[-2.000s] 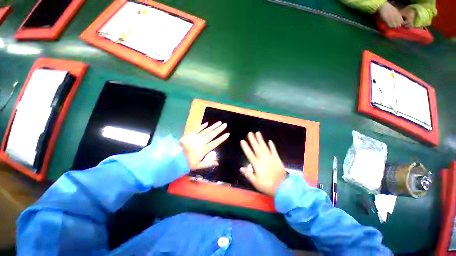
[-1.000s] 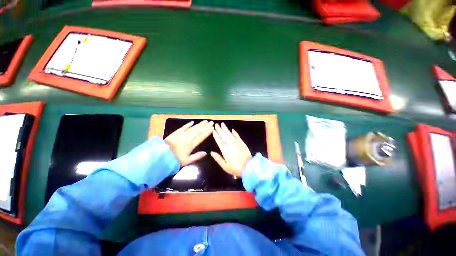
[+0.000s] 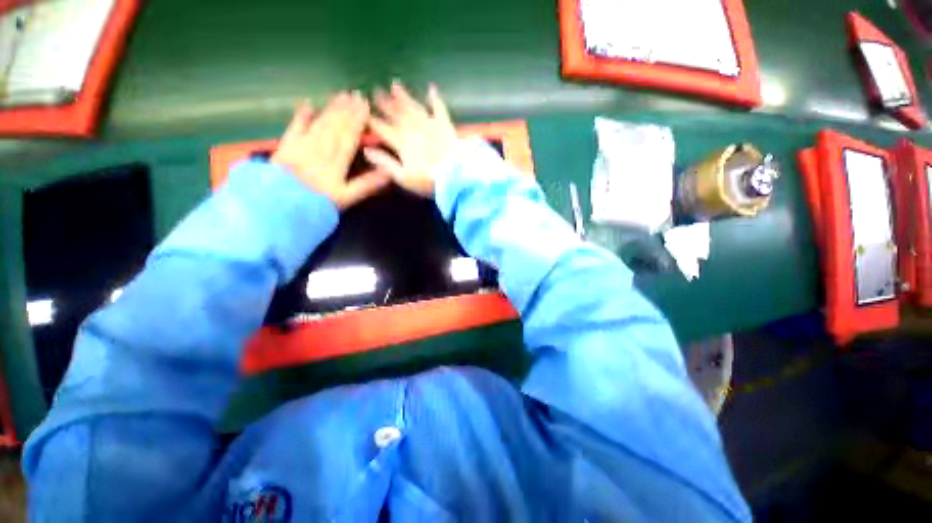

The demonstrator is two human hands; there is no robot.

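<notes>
A glossy black display panel (image 3: 393,240) lies face up in a red-orange foam tray (image 3: 383,325) in front of me and reflects ceiling lights. My left hand (image 3: 327,148) and my right hand (image 3: 414,138) lie side by side over the panel's far edge, with fingertips reaching over the tray's far rim. Both hands are palm down with fingers extended and hold nothing. The hands and blue sleeves hide parts of the panel and tray. Whether the palms press on the panel cannot be told.
A spare black panel (image 3: 87,240) lies at left. At right are a plastic bag of wipes (image 3: 632,174), a brownish bottle (image 3: 724,184), a white scrap (image 3: 688,248) and a thin tool (image 3: 576,209). Trays with white units stand farther back (image 3: 659,36) and at far right (image 3: 869,230).
Both hands have moved from the middle of the panel to its far edge. The camera view has shifted, so the bench items appear higher and farther left.
</notes>
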